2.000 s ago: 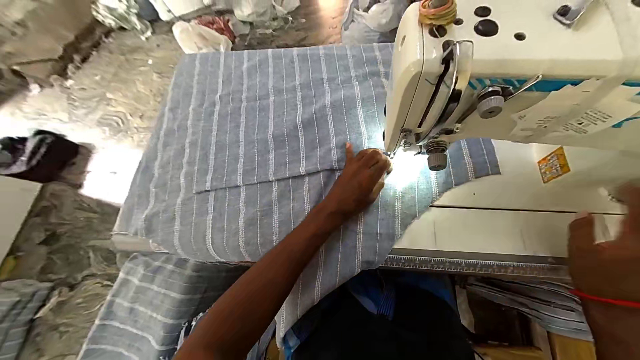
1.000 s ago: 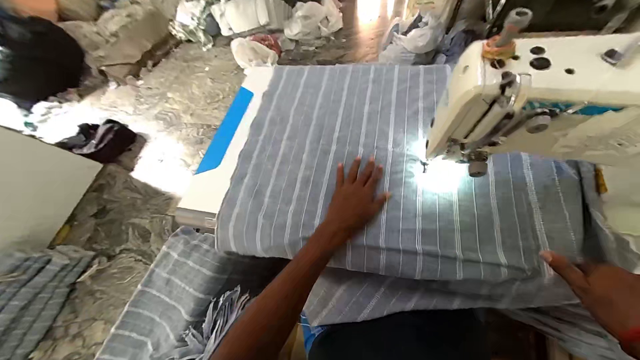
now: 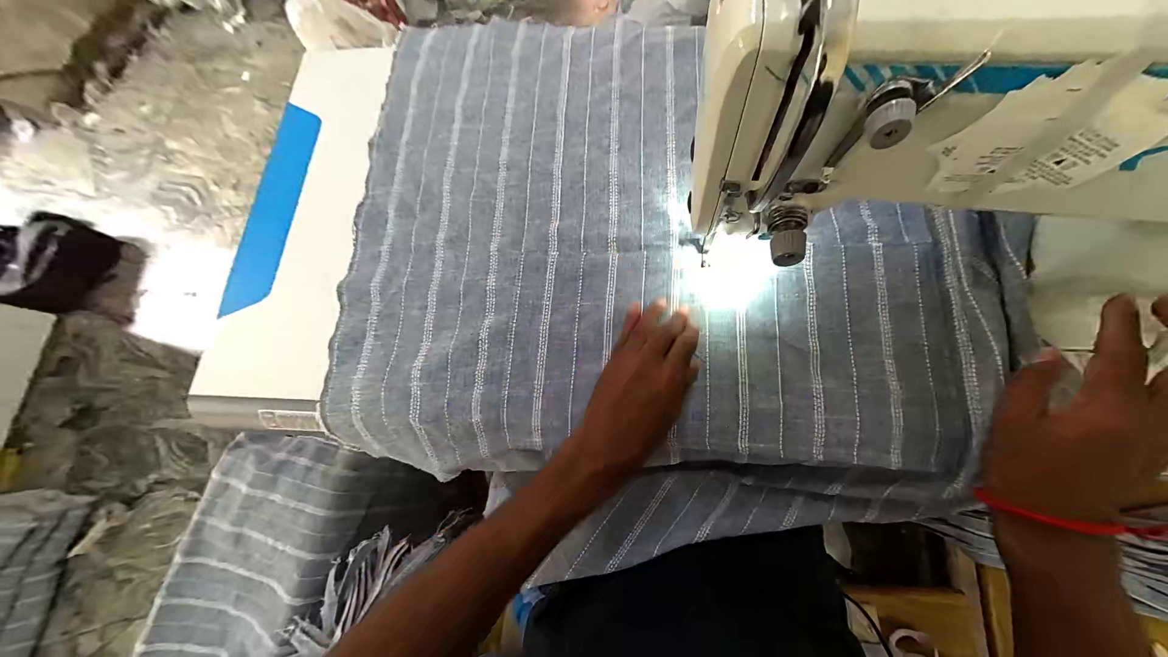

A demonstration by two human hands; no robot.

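Observation:
A grey-blue cloth with white stitched stripes (image 3: 511,274) lies spread over the white sewing table (image 3: 265,347) and under the needle area of a sewing machine (image 3: 912,137). My left hand (image 3: 648,374) rests on the cloth just below the lit needle area, fingertips pressed down close together. My right hand (image 3: 1068,420) is at the right edge of the cloth, fingers apart and somewhat blurred; whether it touches the cloth cannot be told. A red string circles the right wrist. The machine's lamp glare hides the presser foot.
More striped cloth (image 3: 246,547) hangs below the table at the left, beside frayed fabric strips (image 3: 365,575). A dark bundle (image 3: 64,265) lies on the littered floor at far left. A wooden drawer or shelf (image 3: 912,602) is below the table at the right.
My left hand, spread on the cloth one second ago, now has its fingers closer together near the needle. My right hand has come off the cloth's lower right part and moved up. The view has shifted.

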